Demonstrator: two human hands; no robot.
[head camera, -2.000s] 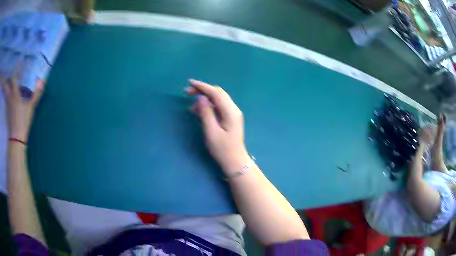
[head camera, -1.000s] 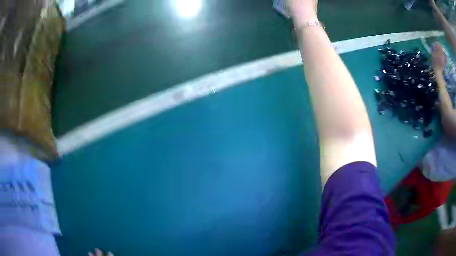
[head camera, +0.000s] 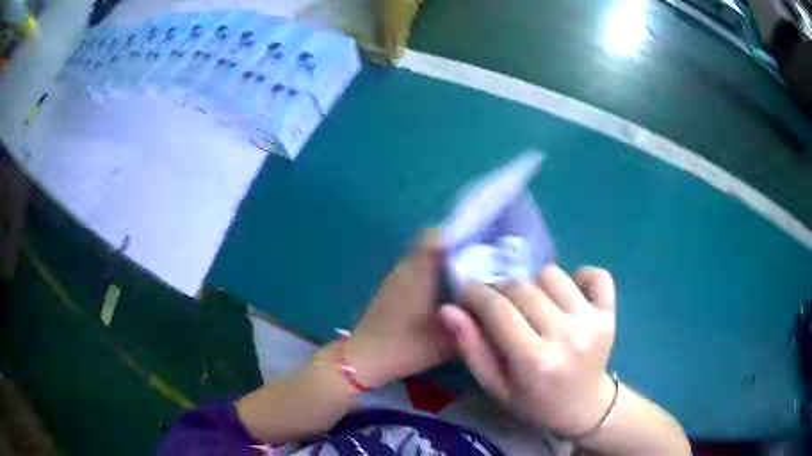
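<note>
An open product box is held above the blue-green bench top, with its pale lid flap standing up. A shiny whitish item shows inside the opening; its detail is blurred. My left hand is around the box's left side and holds it. My right hand is at the near side of the box, with its fingers at the opening. The lower part of the box is hidden behind my hands.
Pale-blue closed boxes stand in a tight row on the white table at upper left. A brown carton stands at the top. The bench's white edge strip borders the dark green conveyor.
My right hand has come back from over the conveyor, and an open box is now held in front of me. My left hand has come into full view on it. The view has turned left.
</note>
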